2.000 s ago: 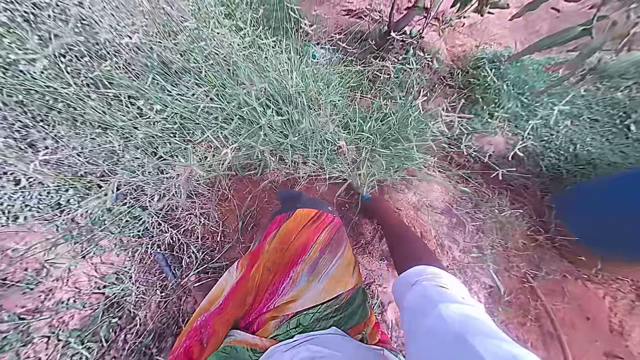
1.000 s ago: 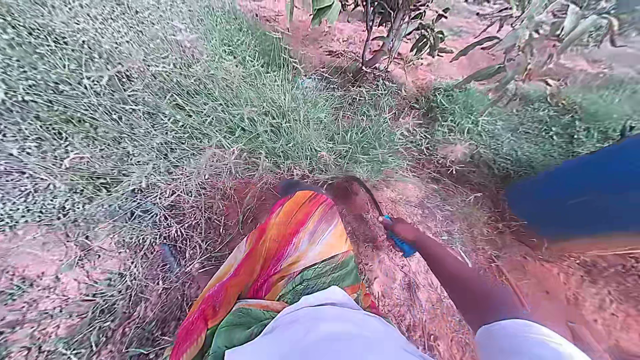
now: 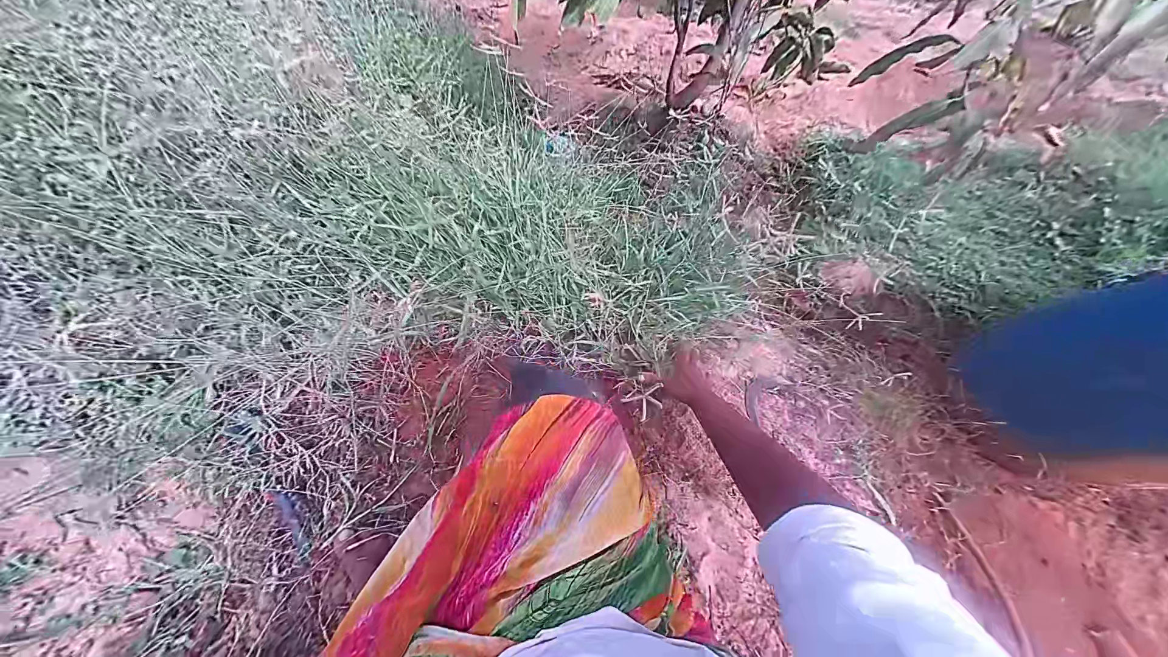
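My right hand point(image 3: 683, 379), blurred, is low at the near edge of the green grass point(image 3: 584, 265), beside dry stems and bare reddish soil. Its fingers are too unclear to tell whether they grip anything. A faint grey curved shape point(image 3: 756, 399), possibly a sickle blade, shows just right of my wrist; no blue handle can be made out. My left hand is not visible. Orange, pink and green patterned cloth point(image 3: 547, 511) covers my leg, with a dark grey shape point(image 3: 552, 381), unclear in kind, at its far end.
A leafy plant with a thin woody stem point(image 3: 712, 73) stands beyond the grass. A large blurred dark blue shape point(image 3: 1077, 365) is close on the right. Dry tangled stems point(image 3: 310, 438) lie at the left, and a thin stick or root point(image 3: 990, 575) is on the soil at lower right.
One second ago my right hand held a blue-handled sickle farther right and nearer me; it has moved forward and left to the grass edge. The handle no longer shows.
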